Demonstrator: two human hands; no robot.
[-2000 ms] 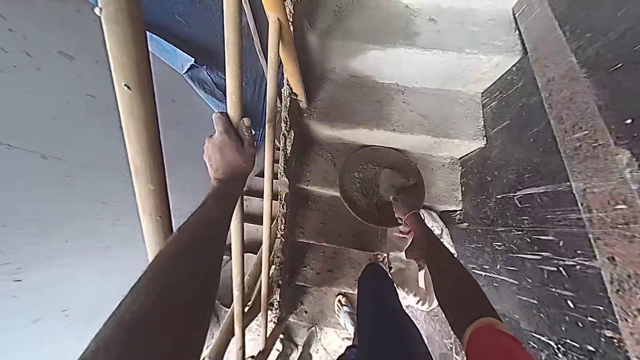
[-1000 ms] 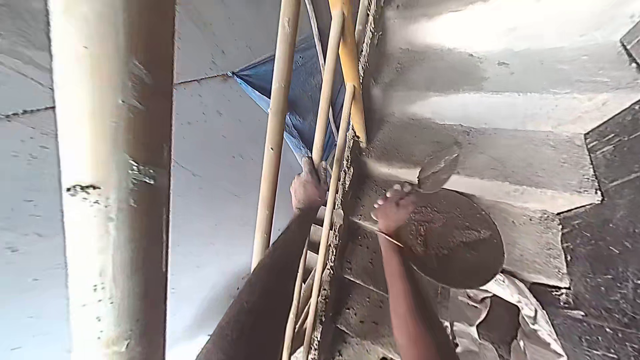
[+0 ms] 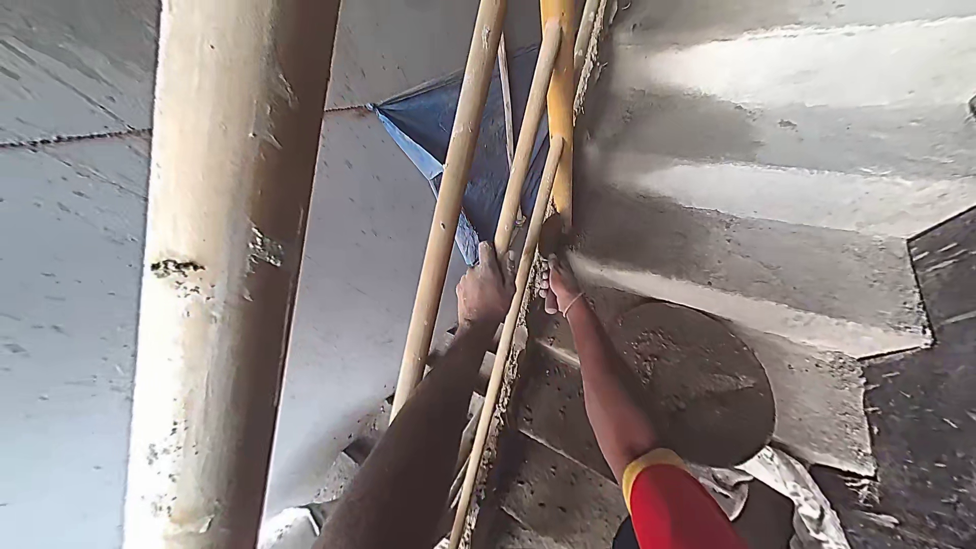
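My left hand [image 3: 486, 293] is closed around a pale bamboo pole [image 3: 526, 145] left of the stair edge. Just right of it, my right hand [image 3: 560, 284] grips a trowel [image 3: 552, 235], whose dark blade lies against the rough mortar edge of the stairs at the foot of a yellow pole [image 3: 561, 114]; the handle is mostly hidden in my fingers. A round pan of wet mortar [image 3: 694, 381] rests on the steps to the right of my right forearm. A thinner pole [image 3: 537, 221] runs between my two hands.
Concrete steps [image 3: 762, 244] rise away at the right, beside a dark wall [image 3: 930, 427]. A thick pole [image 3: 221, 274] stands close at the left, with another pole [image 3: 454, 175] nearer my hands. Blue sheeting [image 3: 488, 168] hangs behind the poles. A pale cloth or sack [image 3: 797, 488] lies below the pan.
My right hand has moved from the mortar pan left to the stair edge, taking the trowel with it. My left hand stays on a pole. The view has shifted since the first frame.
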